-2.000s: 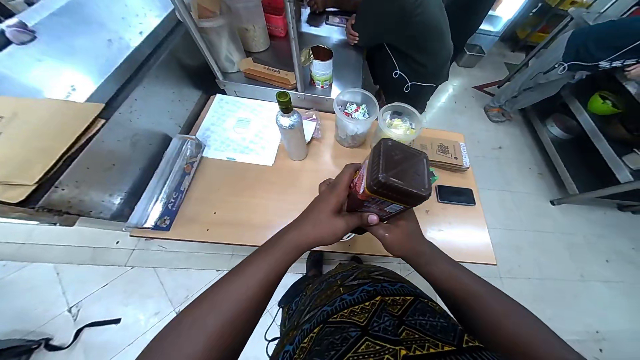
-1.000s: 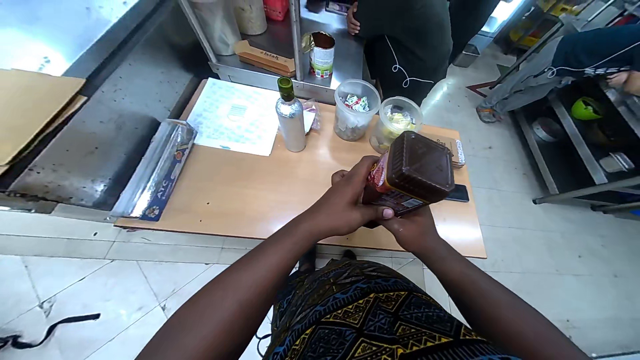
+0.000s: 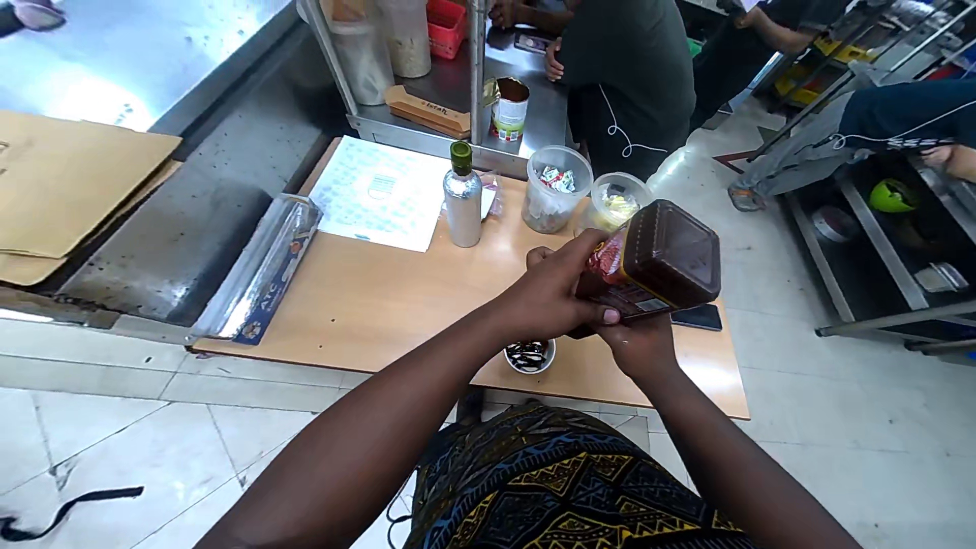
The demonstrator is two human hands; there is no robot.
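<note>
A brown squarish plastic squeeze bottle [image 3: 671,255] is tilted, its broad base turned up toward the right. My left hand [image 3: 560,293] grips its side, with the thumb near its lower edge. My right hand [image 3: 640,343] holds it from below, toward the neck end; part of those fingers is hidden. Just under the hands, a small white cup [image 3: 530,357] with dark glossy sauce in it stands on the wooden table [image 3: 396,305]. The bottle's mouth is hidden by the hands.
A foil-wrapped bottle [image 3: 463,200], two clear plastic tubs [image 3: 550,206] [image 3: 614,200], and a patterned paper sheet [image 3: 385,191] are on the table. A foil-roll box [image 3: 263,271] lies at its left edge, a phone [image 3: 698,317] at its right. A person [image 3: 637,84] is beyond, near a metal shelf [image 3: 427,143].
The cup of dark sauce now shows below my hands, where they hid most of it earlier. The bottle is tipped further to the right than two seconds ago. Both hands still hold it.
</note>
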